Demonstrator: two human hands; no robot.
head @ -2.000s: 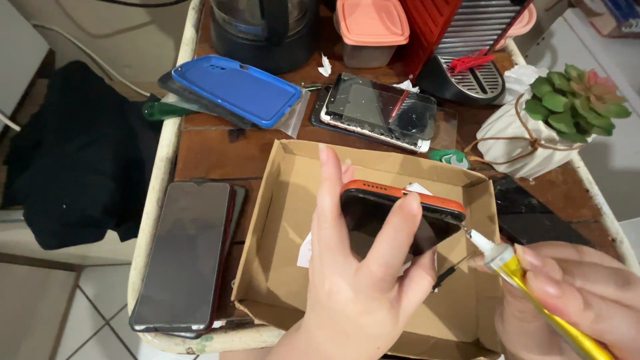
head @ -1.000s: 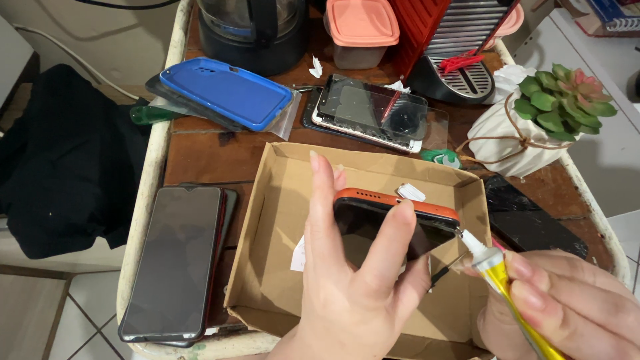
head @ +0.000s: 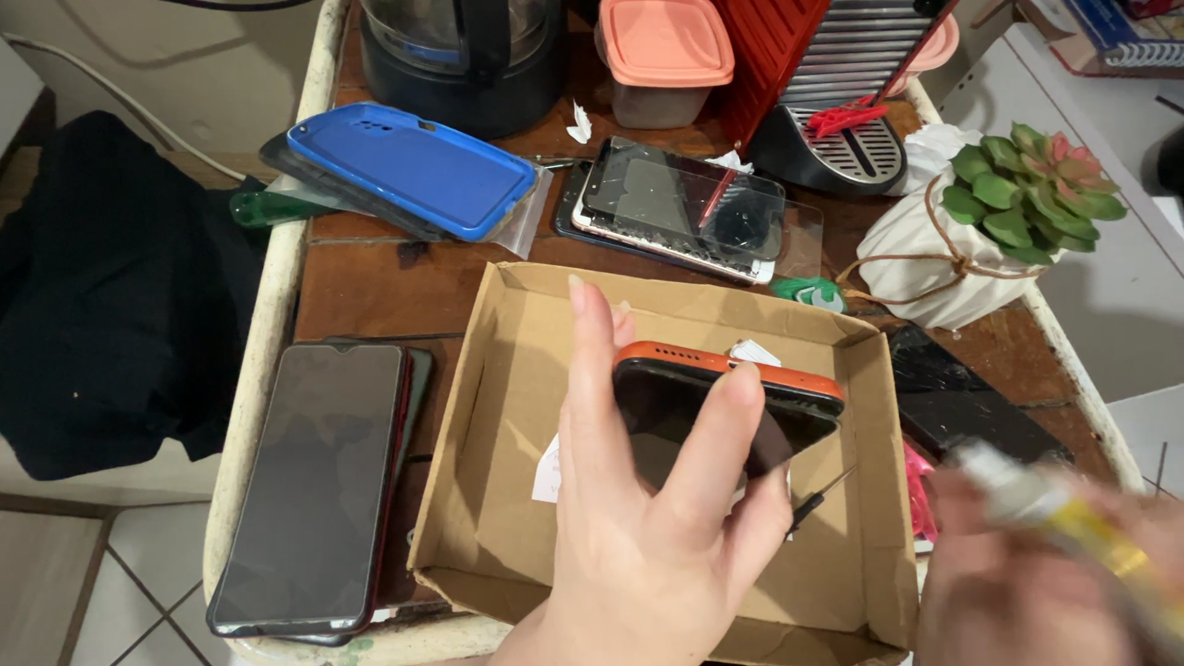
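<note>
My left hand (head: 661, 518) grips an orange-framed smartphone (head: 731, 407) above a shallow cardboard box (head: 499, 370); the phone is tilted, its port edge up and black screen facing me. At the lower right, my right hand (head: 1045, 573) holds a yellow and white glue-like tube (head: 1054, 509), both blurred. The tube's nozzle is apart from the phone. Inside the box lie a small black-handled tool (head: 809, 509) and pieces of white paper (head: 547, 472), partly hidden by my left hand.
Stacked phones (head: 314, 481) lie left of the box. Behind it are a blue phone case (head: 416, 171), a cracked phone (head: 684, 203) and a lidded container (head: 661, 55). A potted succulent (head: 962, 240) and a dark phone (head: 962, 393) stand and lie at the right.
My right hand has drawn the tube away from the phone's corner, down and to the right. My left hand still holds the phone in much the same pose.
</note>
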